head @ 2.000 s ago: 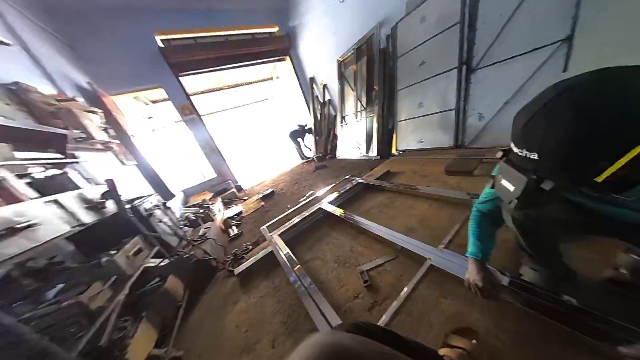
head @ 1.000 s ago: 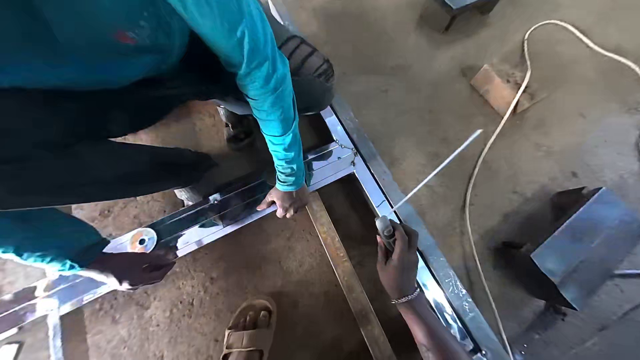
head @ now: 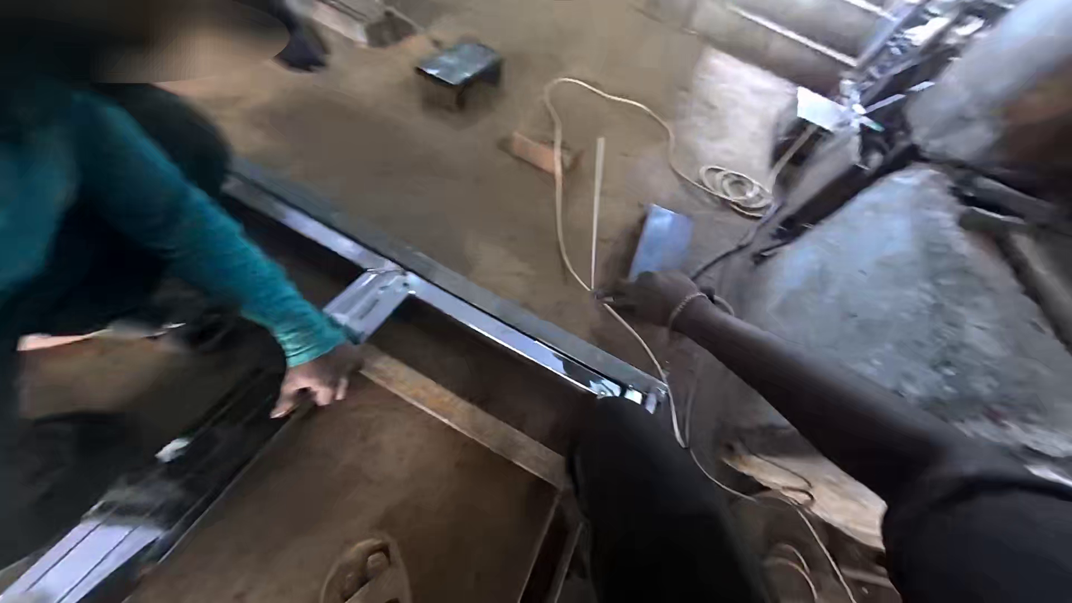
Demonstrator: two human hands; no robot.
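Observation:
My right hand (head: pixel 653 297), with a bracelet at its wrist, is closed around what looks like a welding electrode holder, mostly hidden by the fingers. A pale thin welding electrode (head: pixel 598 209) sticks up from it. My hand is to the right of the steel frame (head: pixel 502 335), beside a bluish metal piece (head: pixel 662 239). My left hand is out of view. The frame's long bar meets a short cross piece (head: pixel 368 301) at a corner joint. Near that joint a co-worker's hand (head: pixel 318 381) rests by a rusty flat bar (head: pixel 461 410).
A pale cable (head: pixel 557 167) winds over the floor to a coil (head: pixel 737 188). A small metal stand (head: pixel 461 67) and a brick-like block (head: pixel 536 152) lie beyond the frame. At right is a concrete slab (head: pixel 888 310). My dark-clad knee (head: pixel 653 494) is near the frame's end.
The view has swung strongly. My right hand has moved off the frame's bar to the floor side, with the electrode still in its holder. The co-worker's hand stays near the joint.

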